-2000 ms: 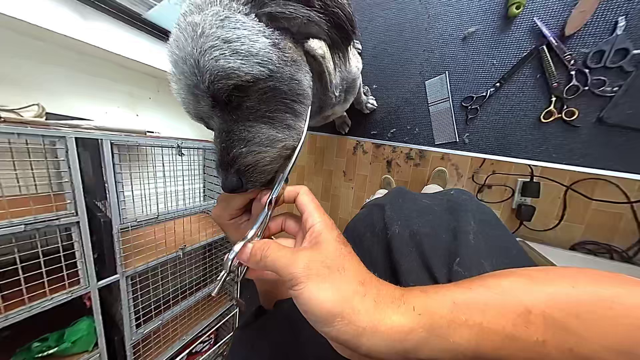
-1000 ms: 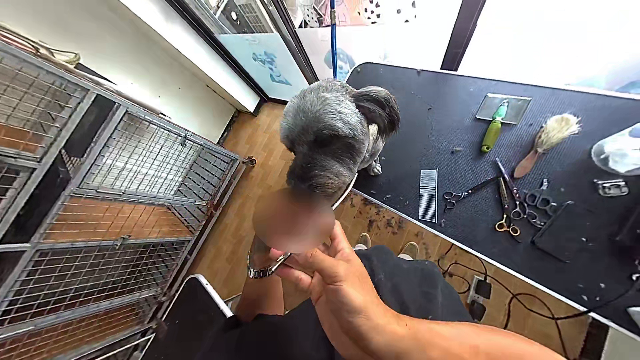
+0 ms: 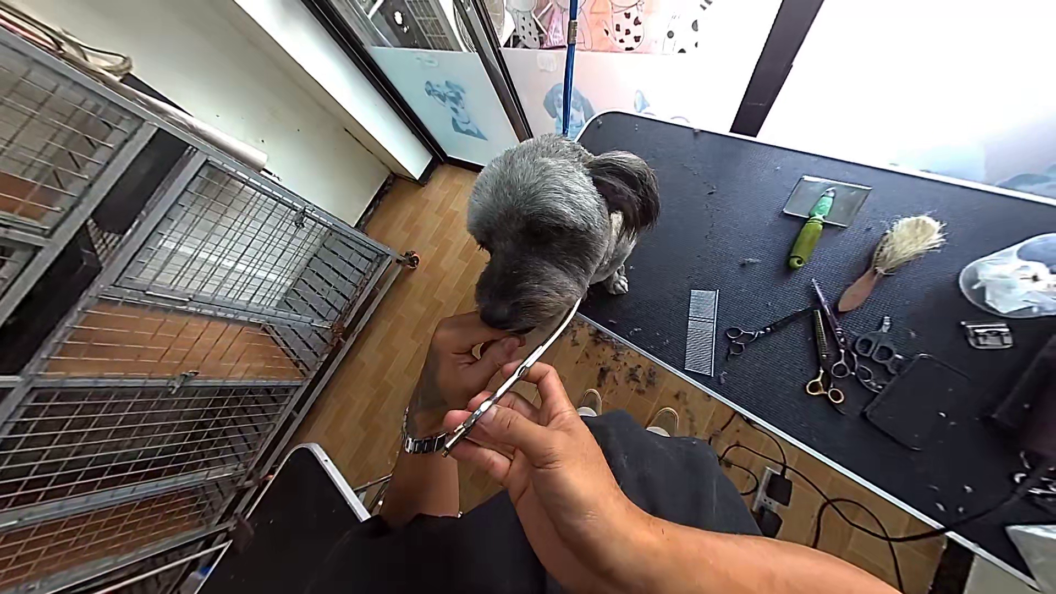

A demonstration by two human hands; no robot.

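A grey dog (image 3: pixel 536 223) with a dark ear sits at the left end of the black grooming table (image 3: pixel 660 190), facing me with its head lowered. My left hand (image 3: pixel 462 363), a metal watch at the wrist, is at the dog's muzzle, with thumb and fingers closed at the chin; whether they grip fur or skin is hard to see. In my right hand (image 3: pixel 536 429) are curved silver grooming scissors (image 3: pixel 528 363), held by the handles. Their blades look closed and point up beside the dog's cheek and neck.
On the table lie a metal comb (image 3: pixel 701 332), a green-handled slicker brush (image 3: pixel 813 227), a bristle brush (image 3: pixel 895 256), several scissors (image 3: pixel 825 355) and a clear tub (image 3: pixel 1013 276). Wire cages (image 3: pixel 206 247) stand at left. Cables (image 3: pixel 825 499) and hair clippings (image 3: pixel 619 363) are on the floor.
The view has swung widely since two seconds ago. The scissors are alongside the dog's face in the first and present frames. My left hand, blurred one second ago, now shows at the chin.
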